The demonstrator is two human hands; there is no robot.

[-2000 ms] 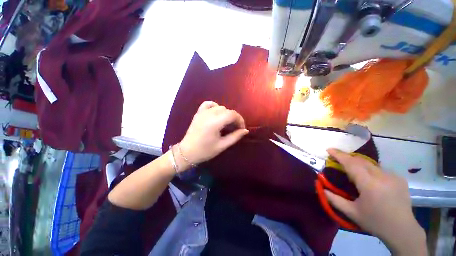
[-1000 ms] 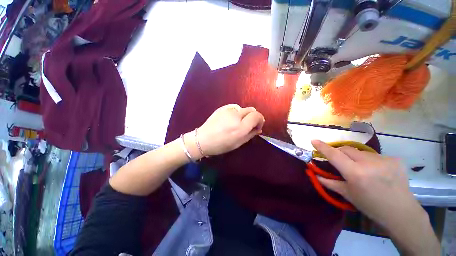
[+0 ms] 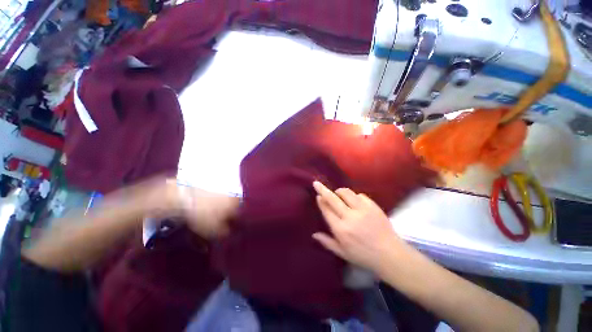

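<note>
A maroon garment panel (image 3: pixel 285 227) lies bunched from under the lit machine head down over the table's front edge. My left hand (image 3: pixel 211 211) is blurred at the panel's left edge; whether its fingers grip the cloth cannot be told. My right hand (image 3: pixel 356 227) rests on the panel with its fingers apart, palm down. The scissors (image 3: pixel 523 206), with red and yellow loop handles, lie on the table at the right; their blades are hardly visible. The needle area is bright with glare.
The white sewing machine (image 3: pixel 483 65) stands at upper right, a yellow-orange strap (image 3: pixel 552 68) hanging over it. Orange yarn (image 3: pixel 464 139) lies beside the needle. A dark rectangle (image 3: pixel 574 222) is at the right edge. A maroon heap (image 3: pixel 123 130) with a white strip lies at left.
The scissors have left my right hand and lie on the table. My right hand has moved left onto the panel. My left hand has moved left and down. The panel is now folded and bunched.
</note>
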